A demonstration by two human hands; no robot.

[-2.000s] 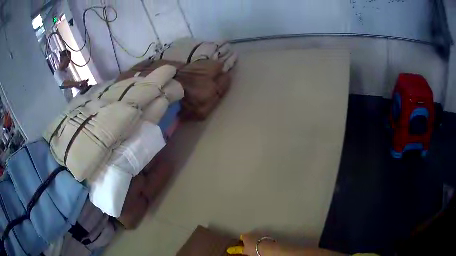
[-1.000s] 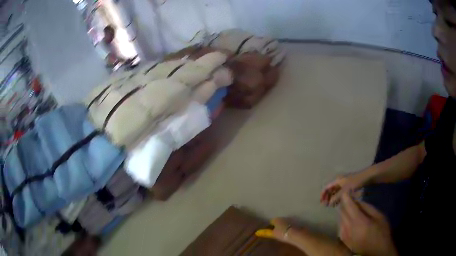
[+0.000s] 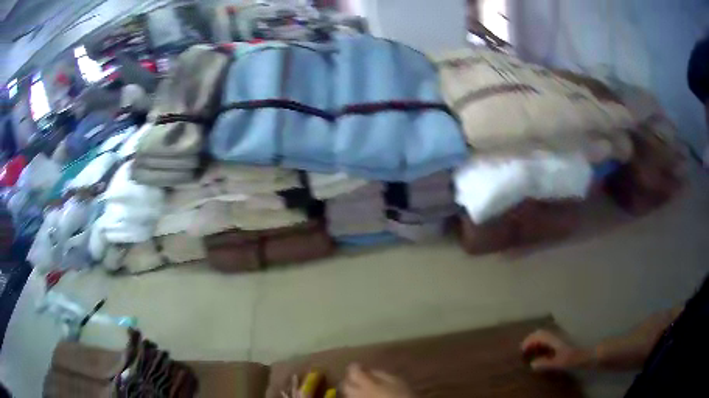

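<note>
A long brown cloth panel [image 3: 466, 354] lies along the near edge of the table. At its left lies a brown folded stack [image 3: 85, 365] with dark, ruffled pleats [image 3: 155, 369]. My right hand [image 3: 373, 382] is at the bottom edge over the brown cloth, blurred and cut off, beside yellow finger cots [image 3: 312, 383]. Its grip is hidden. A pale, finger-like shape left of the cots may be part of my left hand, but it is too blurred and cut off to tell. Another person's hand [image 3: 553, 350] rests on the panel's right end.
Strapped bundles line the table's back: light blue [image 3: 396, 116], beige [image 3: 529, 101], brown [image 3: 268, 245] and a white one [image 3: 521, 183]. A crumpled white and pale-blue strip [image 3: 70, 311] and a thin black stick [image 3: 93, 311] lie at left. A person's dark sleeve [image 3: 676, 350] is at right.
The view has swung left, bringing the blue bundles to the middle and the folded brown stack into view. The other person's hand has come down from the air onto the brown cloth.
</note>
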